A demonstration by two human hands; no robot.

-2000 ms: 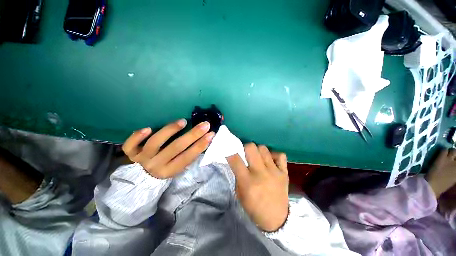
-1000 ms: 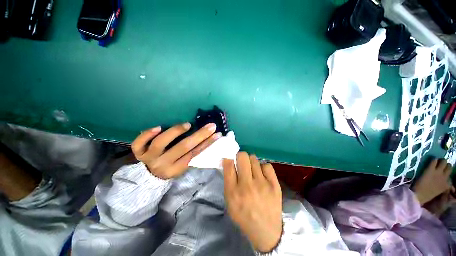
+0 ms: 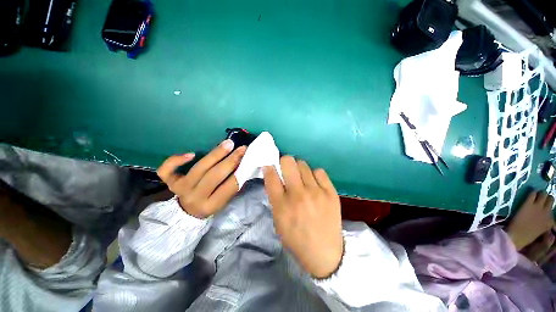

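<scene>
A black smartwatch body (image 3: 239, 137) with a small red bit shows at the bench's near edge, partly hidden by my fingers and the cloth. My left hand (image 3: 204, 180) holds it from the left, fingertips on its near side. My right hand (image 3: 303, 210) holds a small white cloth (image 3: 261, 156) between its fingers. The cloth's tip stands up against the right side of the watch body. The watch face cannot be made out.
A watch body with blue and red edges (image 3: 127, 25) and black cases (image 3: 56, 24) lie upper left. Tweezers (image 3: 423, 141) lie on a white cloth (image 3: 427, 85) at right, near black units (image 3: 425, 27), a small black module (image 3: 480, 169) and a perforated white sheet (image 3: 509, 140). Neighbours' sleeves flank me.
The watch body has moved slightly left and turned, with its red bit now at the top. My right hand and the cloth have moved up, and the cloth covers more of the watch's right side.
</scene>
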